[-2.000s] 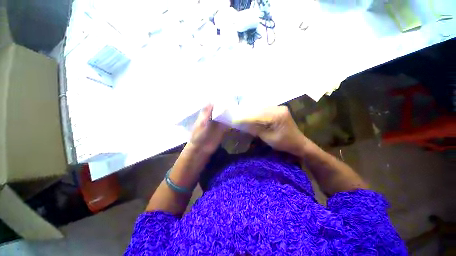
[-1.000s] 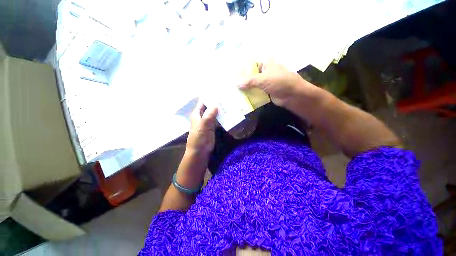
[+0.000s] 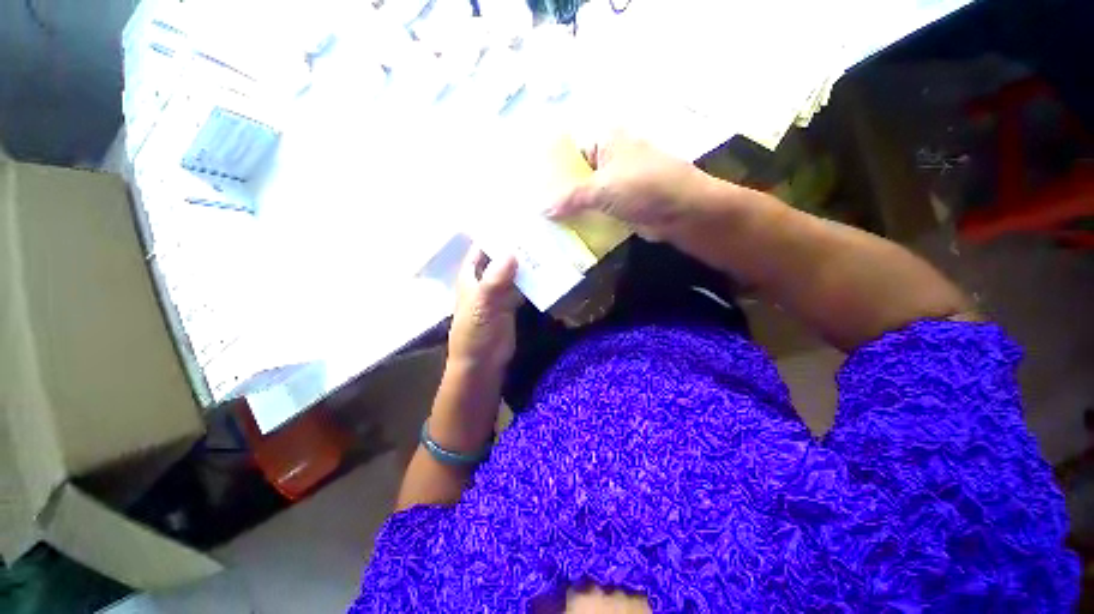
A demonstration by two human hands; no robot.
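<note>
A white retail box [image 3: 547,266] with faint print lies at the table's front edge, its near corner over my lap. My left hand [image 3: 485,300] holds its left side, thumb and fingers at the edge. My right hand [image 3: 624,190] holds a yellow label sheet [image 3: 596,232] against the box's right side. The sheet's upper part fades into glare. Whether a label sits between my fingertips cannot be told.
The white table [image 3: 348,258] is overexposed. A white box [image 3: 232,146] with print stands at left, and dark cables [image 3: 559,10] lie at the top edge. A brown carton [image 3: 90,324] is beside the table at left. Red-orange stools [image 3: 294,451] show at lower left and right.
Since the oldest frame, my hands have moved apart and the yellow sheet has come into clear view beside the box. Over the last second, both hands have barely moved; the view has shifted slightly.
</note>
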